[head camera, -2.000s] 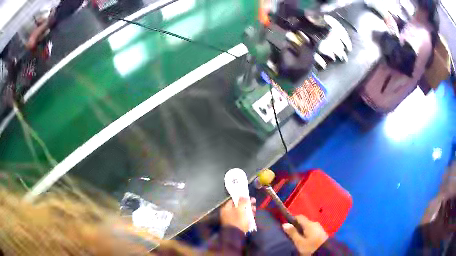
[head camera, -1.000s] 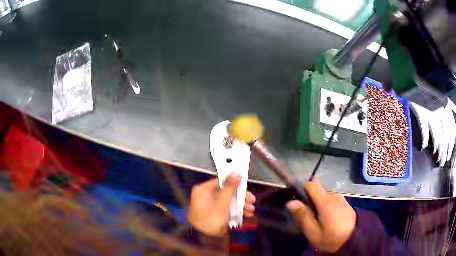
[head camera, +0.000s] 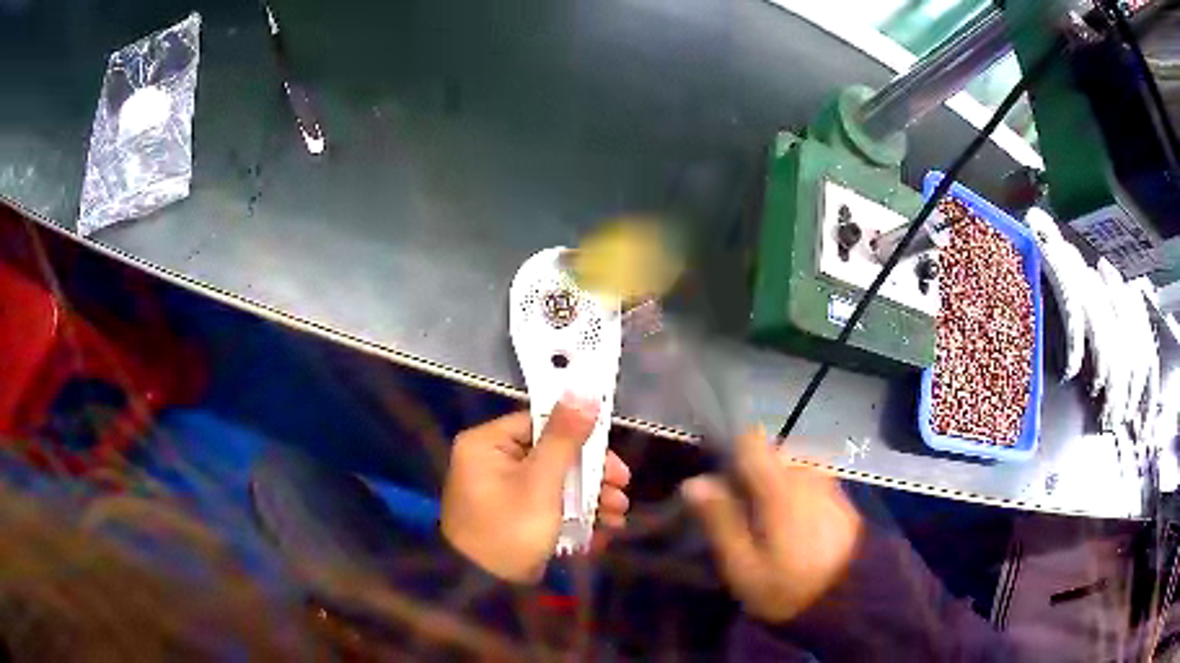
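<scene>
A white plastic housing (head camera: 559, 339) lies with its wide head over the bench's front edge and its forked tail towards me. My left hand (head camera: 524, 486) grips it, thumb on top. The head shows small holes, a round fitting and a dark hole below it. My right hand (head camera: 776, 525) is closed around the handle of a mallet. The mallet's yellow face (head camera: 628, 259) is blurred, over or beside the upper right of the housing's head; whether it touches cannot be told. Its handle is blurred too.
The green press base with its metal fixture (head camera: 854, 246) stands right of the housing. A blue tray (head camera: 980, 447) of copper-coloured parts is beside it, white housings (head camera: 1093, 337) further right. A thin black line crosses the press. A clear bag (head camera: 142, 130) and a thin tool (head camera: 300, 110) lie left.
The view has shifted and come closer to the bench. My left hand still holds the housing and my right hand the mallet, now more blurred. The mallet face sits slightly further right against the housing's head.
</scene>
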